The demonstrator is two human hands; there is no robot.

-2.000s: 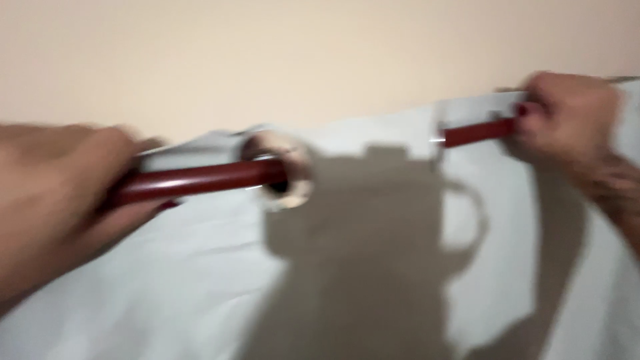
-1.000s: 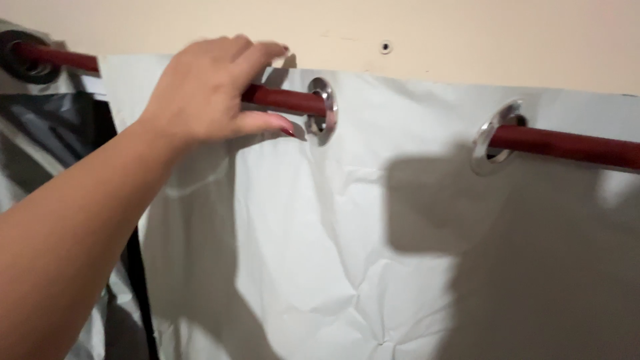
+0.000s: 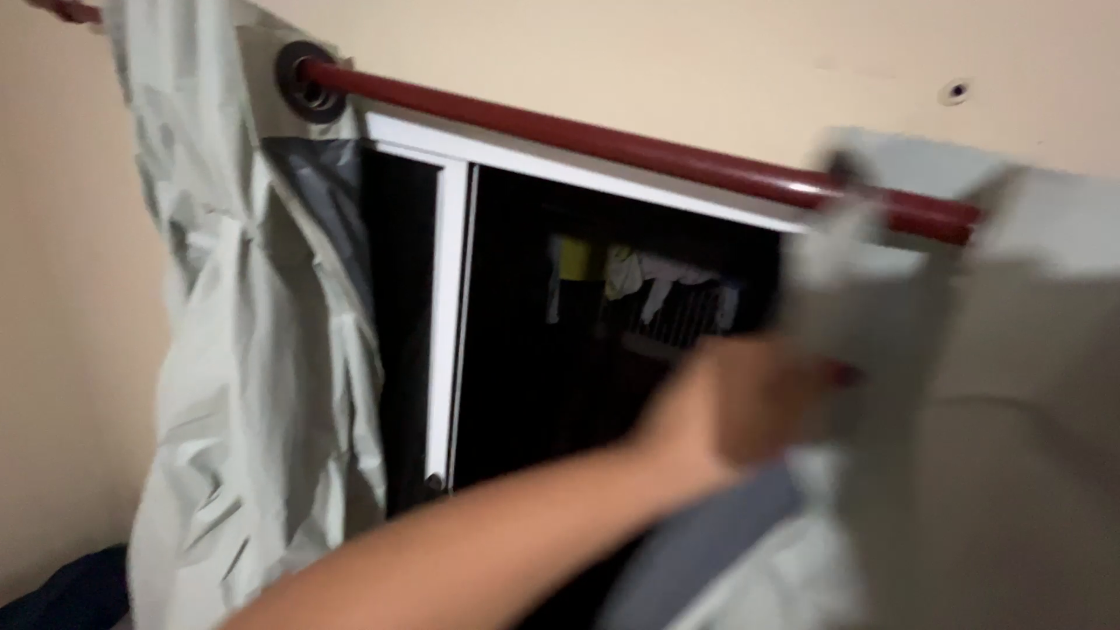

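Note:
My left hand (image 3: 761, 398), blurred, is at the edge of the right-hand grey curtain (image 3: 1015, 455), below the rod; its fingers are partly hidden, and whether they grip the fabric cannot be told. The dark red curtain rod (image 3: 560, 136) slopes down from upper left to right and passes through a dark-rimmed grommet (image 3: 311, 82) of the left curtain (image 3: 210, 289), which hangs bunched in folds. At the right, the rod goes behind the other curtain's top. My right hand is not in view.
Between the curtains is a window with a white frame (image 3: 448, 324) and dark glass, through which hanging clothes (image 3: 647, 276) show. A wall hole with a light rim (image 3: 955, 91) is above the rod at the right. Dark fabric (image 3: 74, 591) lies at the lower left.
My left hand has left the rod and is now lower, at the right curtain's edge. That curtain has moved right along the rod, baring the window. The view has swung left.

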